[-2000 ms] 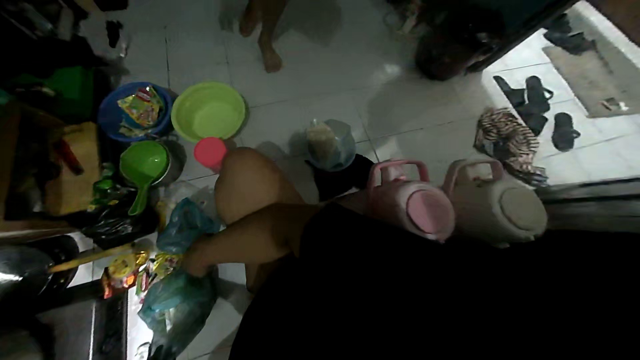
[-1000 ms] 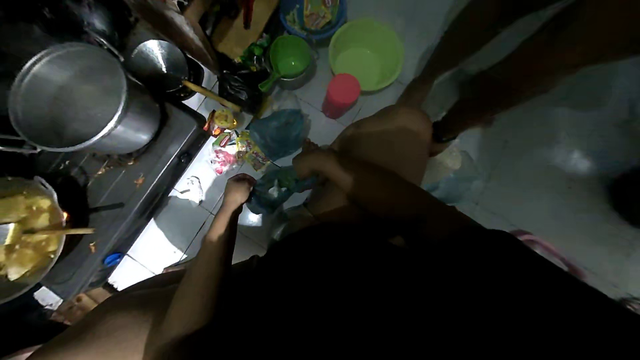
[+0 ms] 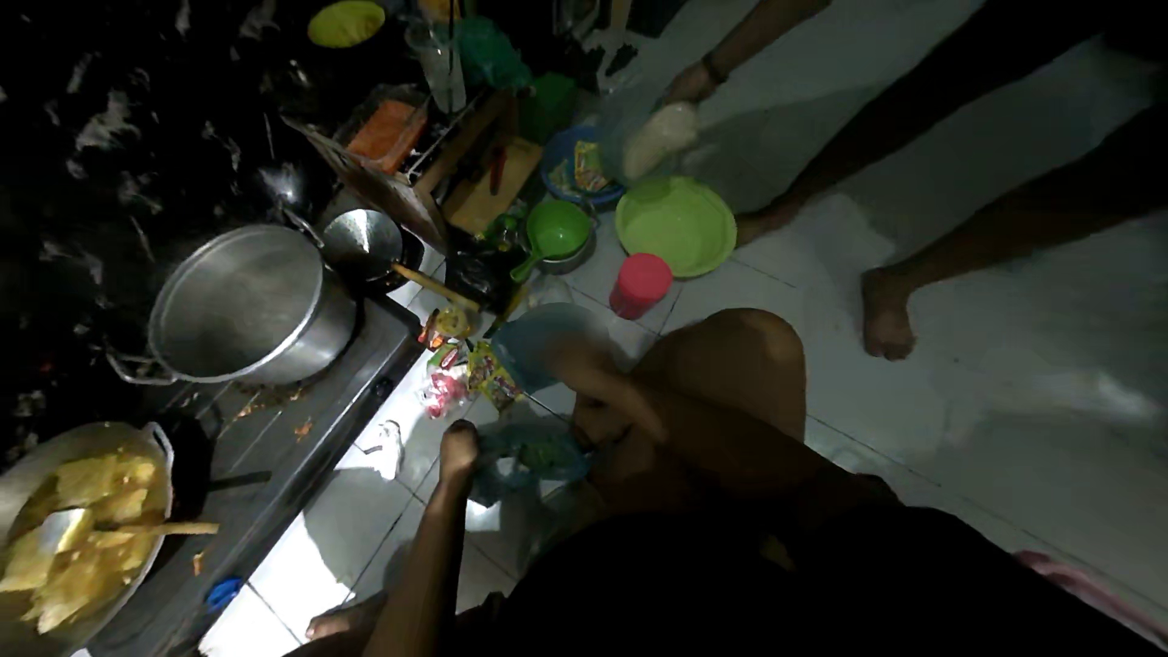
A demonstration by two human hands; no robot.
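Note:
My left hand (image 3: 459, 452) is closed on the edge of a bluish plastic bag (image 3: 529, 453) that holds something green. Blurred by motion, my right hand (image 3: 579, 360) is at a second blue plastic bag (image 3: 534, 338) just above the first; whether its fingers grip it I cannot tell. Small colourful packets (image 3: 488, 370) lie on the floor tiles beside the bags. A pink plastic container (image 3: 641, 285) stands beyond my right hand.
On the stove at left are a large metal pot (image 3: 251, 306) and a pan of yellow food pieces (image 3: 91, 520). A green basin (image 3: 675, 226), a green dipper (image 3: 557, 230) and a blue basin (image 3: 577, 164) sit ahead. Another person's hand (image 3: 693, 84) holds a plastic bag near them.
My right hand has moved from the lower bag to the upper one. The other person's hand and its bag have come into view by the basins. The view has swung toward the stove since the earliest frame.

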